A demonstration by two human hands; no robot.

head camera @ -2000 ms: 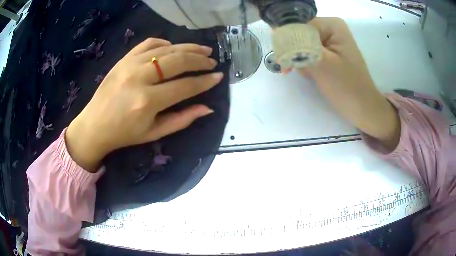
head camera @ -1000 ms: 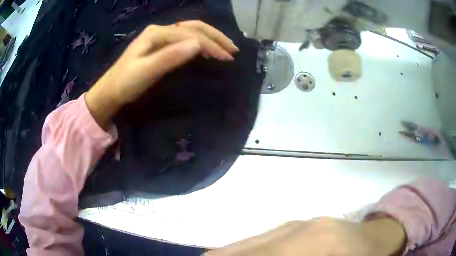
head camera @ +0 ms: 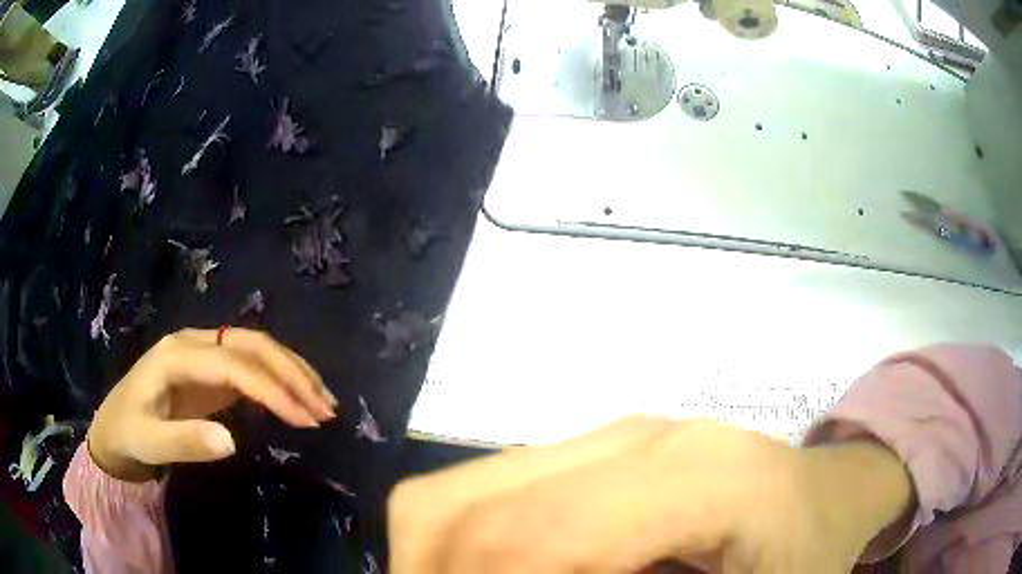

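Observation:
The dark sheer panel (head camera: 336,146) with small mauve leaf tufts lies over the left of the table and hangs over its front edge. Its right edge is left of the presser foot (head camera: 613,51), apart from it. My left hand (head camera: 219,392) is over the panel near the front, fingers loosely bent and apart, with nothing seen in it. My right hand (head camera: 650,505) is large and blurred at the bottom centre; its fingers are hidden or cut off, so I cannot tell if it holds anything.
The needle plate (head camera: 650,84) and a round metal disc with holes (head camera: 698,102) are at the top. Thread snips (head camera: 947,224) lie at the right of the table. The cream knob (head camera: 749,16) shows at the top edge. A printed ruler scale (head camera: 717,404) runs along the front.
The panel has moved left and toward me, away from the presser foot. My left hand has come down toward the front. My right hand has left the knob and moved to the bottom centre.

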